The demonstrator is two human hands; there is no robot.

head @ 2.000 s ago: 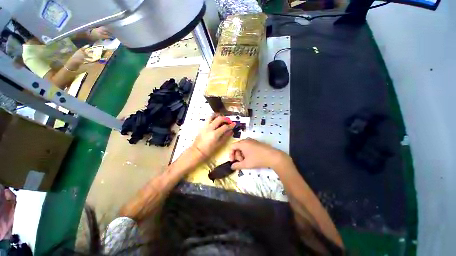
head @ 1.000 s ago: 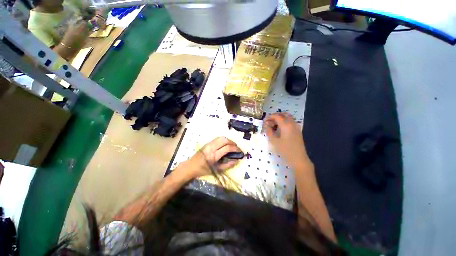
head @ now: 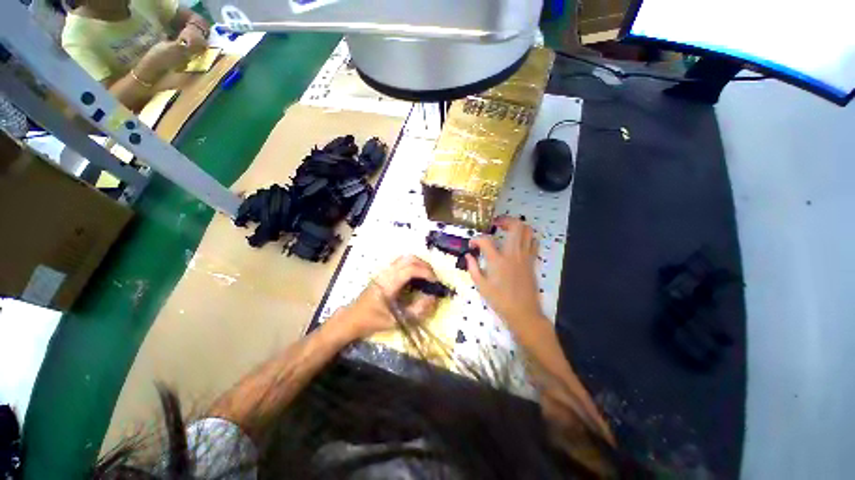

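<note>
A black plastic part (head: 450,244) lies on the perforated base plate (head: 376,231) by the open end of the taped carton, with pink-red light on it. My right hand (head: 507,265) is at its right end, fingers apart, fingertips at or touching the part; it holds nothing that I can see. My left hand (head: 397,292) grips another black part (head: 430,288) just below, over the yellow pad (head: 424,339). Hair hangs in front of my left wrist and the pad.
The taped carton (head: 480,155) stands behind the part. The laser marking head (head: 441,64) hangs above. A black parts pile (head: 314,195) lies on the cardboard sheet (head: 265,264). Right are the mouse (head: 553,164), black mat (head: 647,206) with dark parts (head: 696,305), and monitor (head: 750,42). A person (head: 131,56) sits opposite.
Since one second ago, my right hand has moved left onto the part's right end, and pink-red light now shows on that part. My left hand still holds its part. Two seconds ago my right hand held a part.
</note>
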